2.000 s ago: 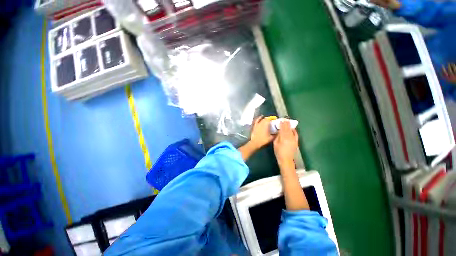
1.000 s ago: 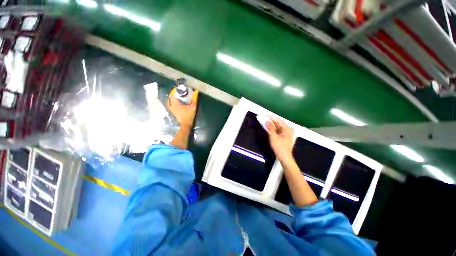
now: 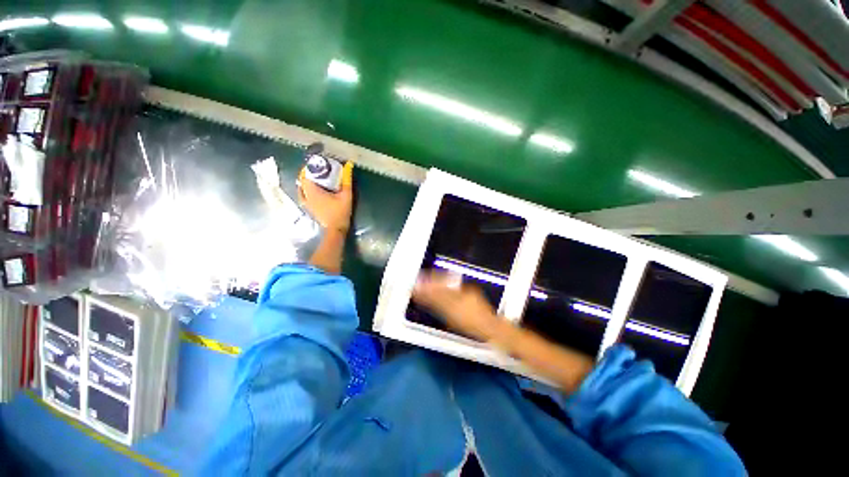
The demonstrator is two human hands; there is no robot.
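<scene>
A white foam tray [image 3: 532, 224] lies in front of me with three glossy black screen panels in its openings. My right hand [image 3: 453, 303] is over the left screen panel [image 3: 477, 238], blurred, with a small white wiping cloth [image 3: 453, 279] partly visible at its fingers. My left hand [image 3: 326, 200], with yellow finger cots, is closed around a small whitish solvent bottle [image 3: 322, 170] at the bench edge, left of the tray.
Glaring clear plastic [image 3: 186, 228] with white paper scraps lies left. Reddish blister trays [image 3: 79, 168] stand far left, six-opening foam trays [image 3: 135, 373] below them. A metal post [image 3: 735, 210] and black mass [image 3: 791, 373] are right. A blue stool [image 3: 363, 361] shows partly.
My right hand has moved from the bottle to the left panel, then down across it. My left hand stays around the bottle. The view has turned towards the tray.
</scene>
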